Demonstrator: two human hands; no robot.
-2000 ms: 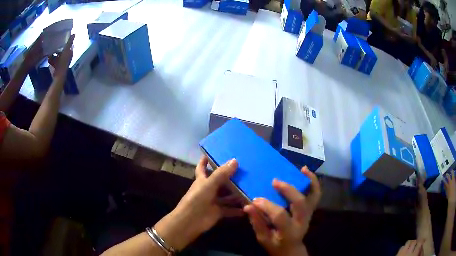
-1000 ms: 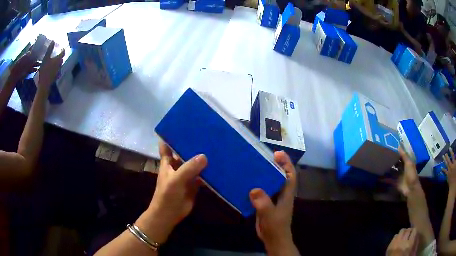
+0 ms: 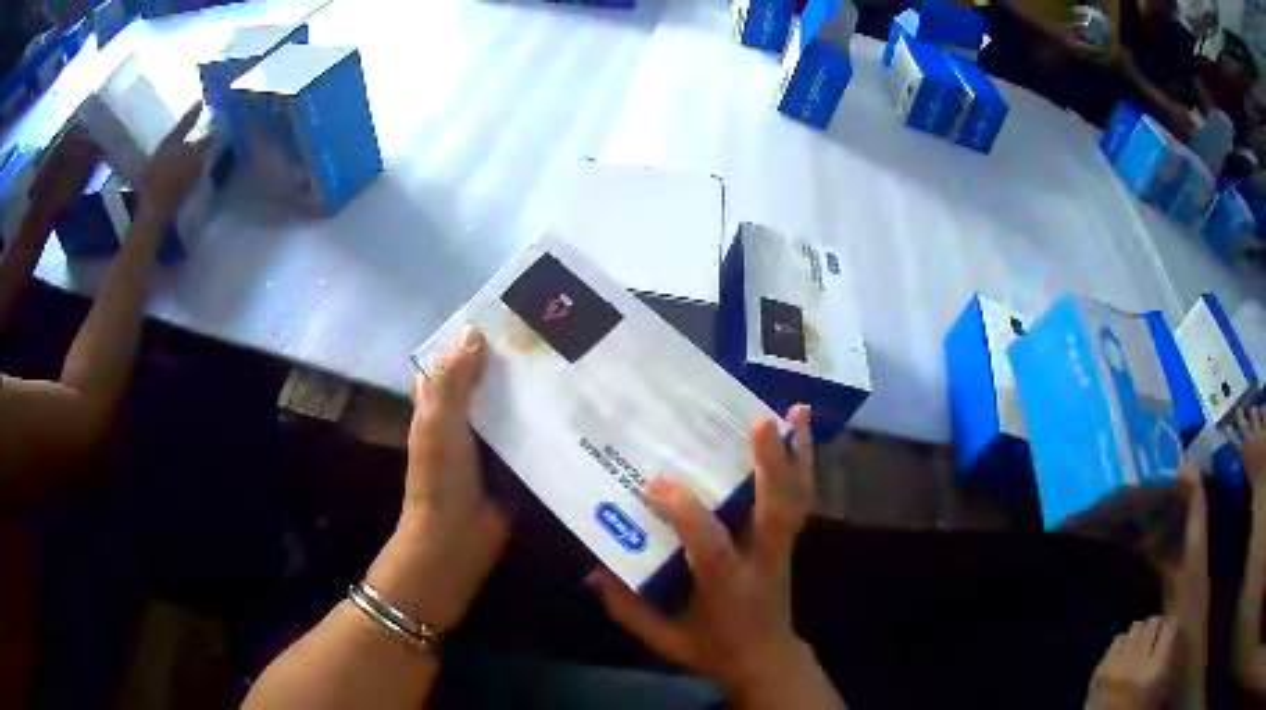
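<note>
A retail carton is held at the table edge with its white face up. The face shows a dark picture patch and a small blue oval logo, and its print is upside down to me. My left hand grips its left side, thumb on the white face. My right hand holds the lower right end, fingers over the face and edge. Behind it stand a plain white-topped box and another white-faced carton with a dark patch.
The white table has a rough wooden edge. A light-blue carton is held by another person's hand at the right. Another person's hands hold a pale carton at the left, beside a tall blue carton. Blue cartons stand farther back.
The held carton has been turned over from its blue side to its white printed face. The light-blue carton at the right has moved off the blue one beside it.
</note>
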